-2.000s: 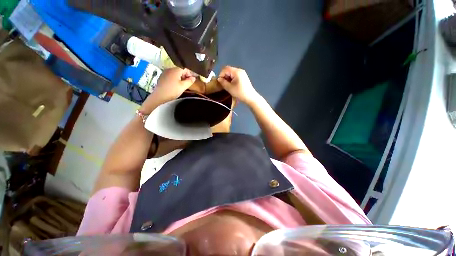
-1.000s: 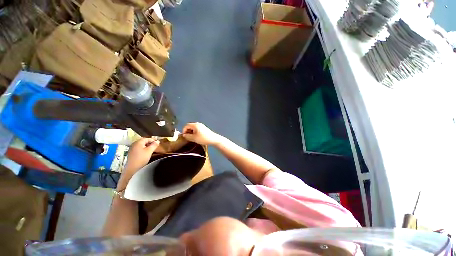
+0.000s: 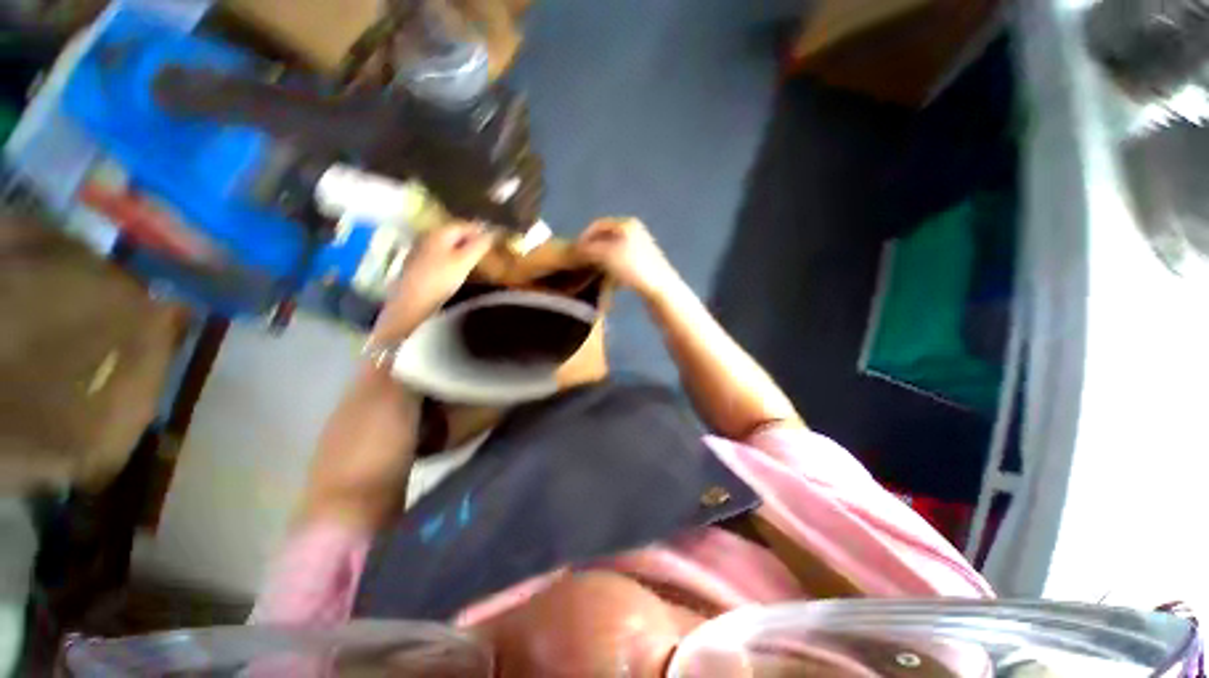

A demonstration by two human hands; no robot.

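A brown bag body (image 3: 591,355) with a dark inside is held mouth-up in front of the dark grey apron. A whitish lining (image 3: 435,360) stands in a curve inside its near side. My left hand (image 3: 444,262) pinches the far top edge on the left. My right hand (image 3: 621,249) pinches the same edge on the right. The edge between them lies just under the block-like head of a dark machine arm (image 3: 497,152). The picture is blurred, so the fingertips and any contact with the machine are unclear.
A blue machine body (image 3: 199,146) is at upper left, with a white tube (image 3: 365,195) beside it. Brown pieces (image 3: 93,358) are heaped at far left. A white table (image 3: 1140,437) runs along the right. A green sheet or bin (image 3: 935,305) is under it, and a cardboard box (image 3: 875,47) stands beyond.
The view has tilted down and shifted, so the machine, hands and bag sit higher in the picture and the far brown pieces are mostly out of view. Both hands still pinch the bag edge.
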